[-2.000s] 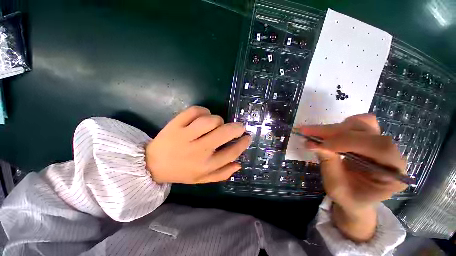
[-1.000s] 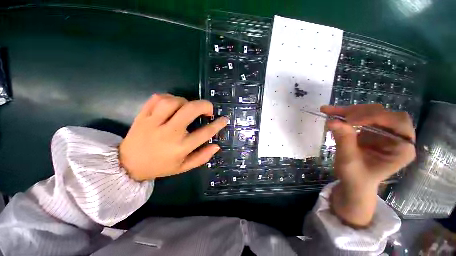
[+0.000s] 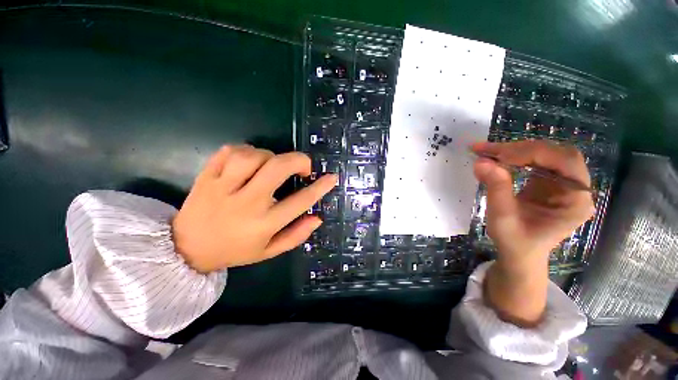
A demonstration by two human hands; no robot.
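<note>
A clear blister tray (image 3: pixel 321 286) lies in front of me, with small dark modules with white spots in its pockets. A narrow white sheet (image 3: pixel 424 211) with a grid of faint dots lies across the tray. A loose cluster of tiny black pads (image 3: pixel 440 139) sits on the sheet. My right hand (image 3: pixel 531 197) holds thin tweezers (image 3: pixel 531 169) above the sheet's right edge, right of the cluster; the tweezer tips are blurred, so I cannot tell whether they hold anything. My left hand (image 3: pixel 249 208) rests with fingers apart at the tray's left edge, its index fingertip over a pocket.
A stack of silvery ribbed trays (image 3: pixel 635 241) stands at the right. Below it, at the bottom right, are blurred items I cannot make out. The glossy green mat (image 3: pixel 134 141) extends under everything. A dark edge of something shows at the far left.
The view has shifted, so the tray lies further left than two seconds ago. My right hand has moved up from the sheet's lower end. The pad cluster has spread slightly since one second ago.
</note>
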